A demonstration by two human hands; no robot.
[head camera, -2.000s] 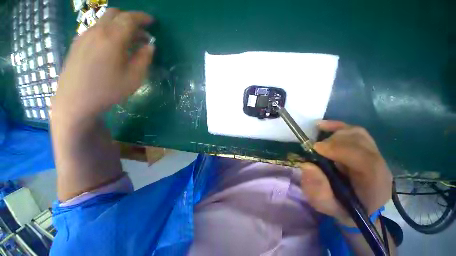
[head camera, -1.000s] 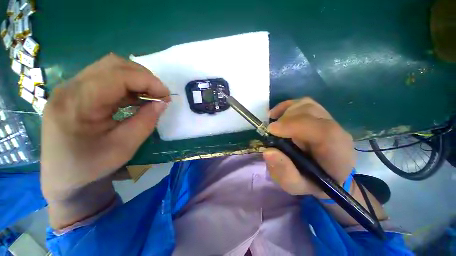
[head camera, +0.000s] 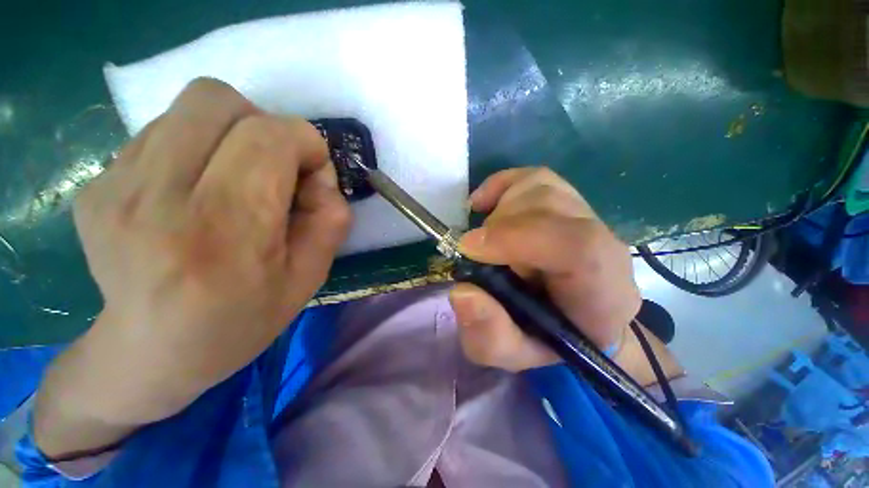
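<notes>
A black watch case with circuit board lies open on a white foam pad. My left hand covers the case's left part, its thumb and fingers pinched at the case's edge. The small battery cell it held a second ago is hidden behind the fingers. My right hand is closed on the black handle of a soldering iron. The iron's tip touches or nearly touches the board inside the case.
The green bench top has a worn yellowish front edge. A brown object is at the upper right. A spoked wheel and light-blue items are beyond the bench edge at right. A black cable hangs at my right wrist.
My left hand went from the battery pile to the case with a thin pale cell, and now covers the case's left part. The iron's tip stays at the board. The view has shifted right.
</notes>
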